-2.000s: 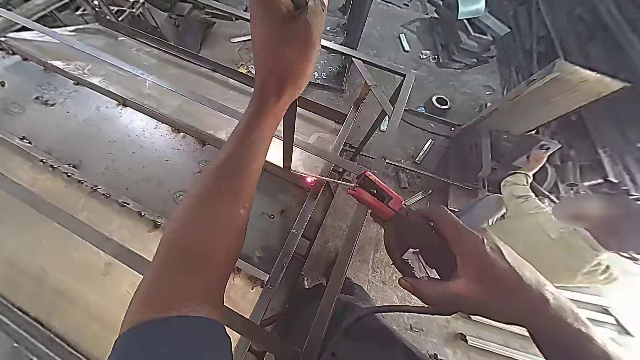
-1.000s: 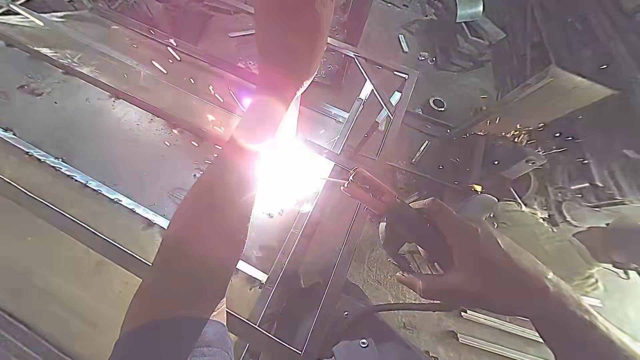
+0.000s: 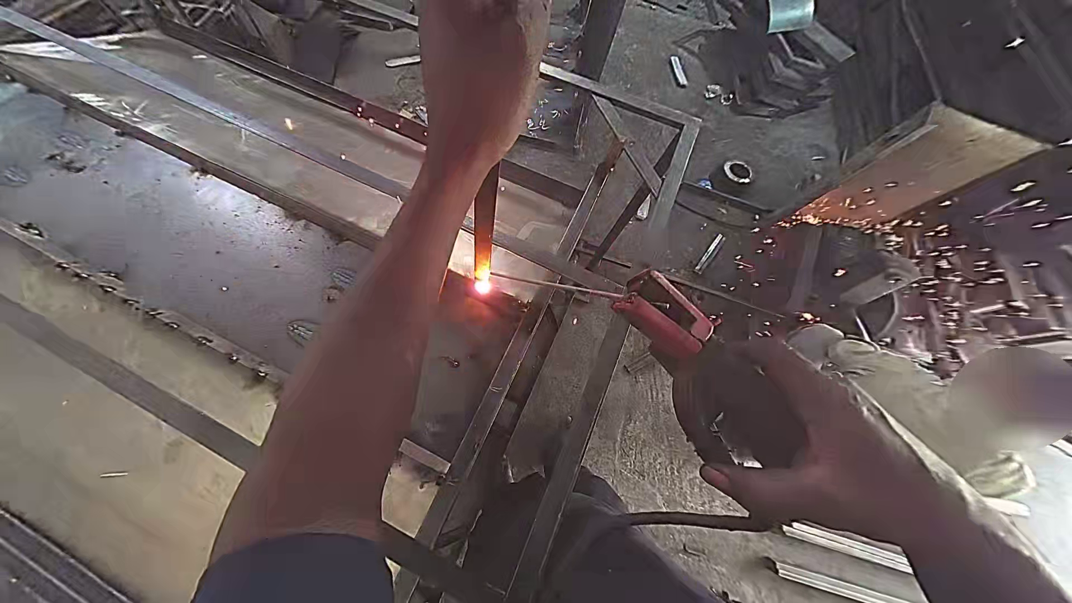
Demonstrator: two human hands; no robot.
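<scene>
My right hand (image 3: pixel 804 452), at the lower right, is closed round the dark handle of a welding electrode holder (image 3: pixel 670 314) with red jaws. A thin welding electrode (image 3: pixel 557 285) runs left from the jaws to a glowing spot. That spot lies at the lower end of an upright metal bar (image 3: pixel 485 209), which meets a metal sheet in a steel frame (image 3: pixel 494 389). My left hand (image 3: pixel 490 21) is at the top edge, above the bar, its fingers cut off by the view; what it holds cannot be seen. The left forearm covers part of the sheet (image 3: pixel 209 193).
Another person (image 3: pixel 888 368) crouches at the right, near a spray of sparks and a long metal box section (image 3: pixel 938 159). A metal ring (image 3: pixel 738 172) and scrap pieces lie on the floor. The cable (image 3: pixel 695 521) passes below my right hand. Metal strips (image 3: pixel 846 578) lie lower right.
The bright arc glare of one second ago has shrunk to a small orange glow at the bar's lower end. Sparks now fly near the other person, where none showed two seconds ago.
</scene>
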